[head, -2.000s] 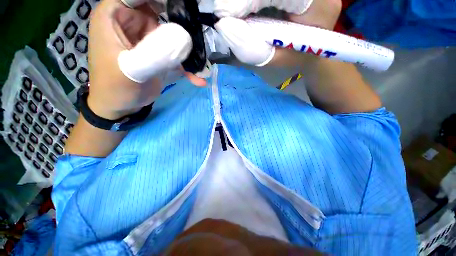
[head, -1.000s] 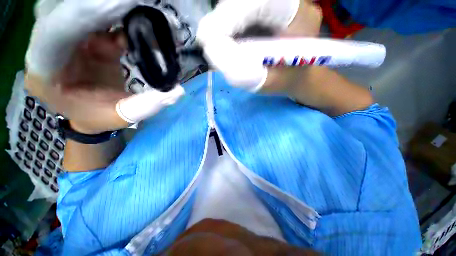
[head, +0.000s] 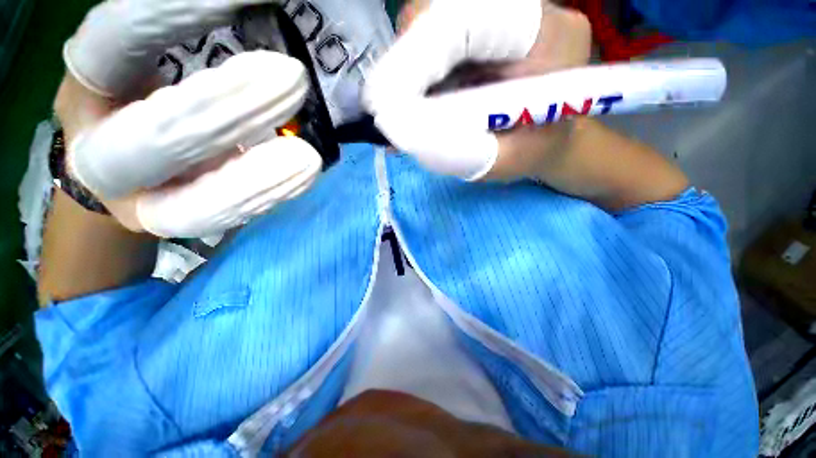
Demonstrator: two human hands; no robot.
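Note:
My left hand (head: 192,134), with white finger cots and a dark wristband, is at the upper left, its fingers closed around a black frame part (head: 309,85). The part shows nearly edge-on as a thin dark curved bar, mostly hidden by the fingers. My right hand (head: 438,98), also in white finger cots, holds a white paint marker (head: 617,89) with "PAINT" lettering. The marker's barrel points right and its dark tip (head: 362,131) points left, close to the part's lower edge. I cannot tell whether the tip touches it.
A white tray (head: 358,27) with black frames lies behind the hands at the top. Another white tray's edge (head: 36,192) shows at the far left, behind my left arm. A brown cardboard box (head: 780,268) is at the right. Red and blue items are at the upper right.
My left hand has turned and its fingers now cover much of the part, which has gone from an open ring view to nearly edge-on. The marker's back end has tilted up slightly.

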